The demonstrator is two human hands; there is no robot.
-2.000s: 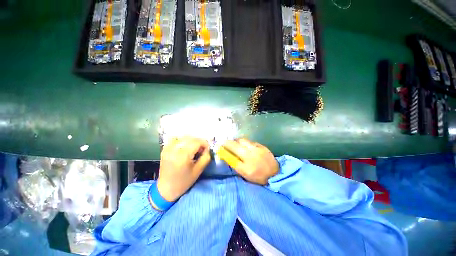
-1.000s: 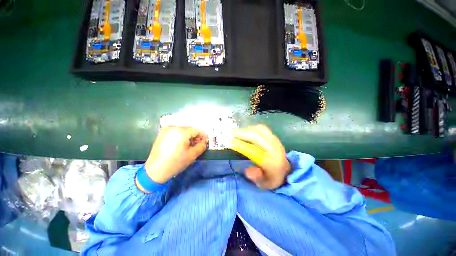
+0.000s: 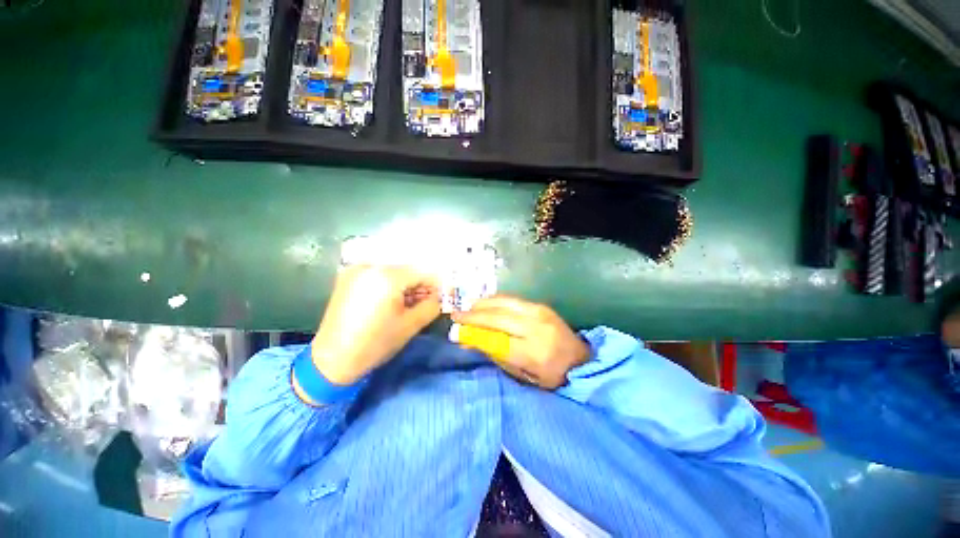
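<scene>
A phone mid-frame assembly (image 3: 479,263) lies flat on the green bench in front of me, mostly glared white. My left hand (image 3: 374,315), with a blue wrist band, rests on its near edge, fingertips bent together; whether they pinch a cable cannot be seen. My right hand (image 3: 521,338) is at the frame's lower right corner, fingers bunched, with a yellow finger cot (image 3: 482,340) on one finger. What its fingertips hold is too small to tell. A black cable bundle (image 3: 616,215) with gold-speckled ends lies to the right of the frame.
A black foam tray (image 3: 421,156) at the back holds several phone assemblies (image 3: 442,68) and has one gap. Dark strips (image 3: 821,200) and another loaded tray (image 3: 916,137) stand at the right. White scraps (image 3: 177,301) lie left. Clear plastic bags (image 3: 174,389) are at lower left.
My right hand has turned and drawn back slightly to the frame's near right corner. My left hand has stayed at the near edge. The tray and bundle show slightly further right in the view.
</scene>
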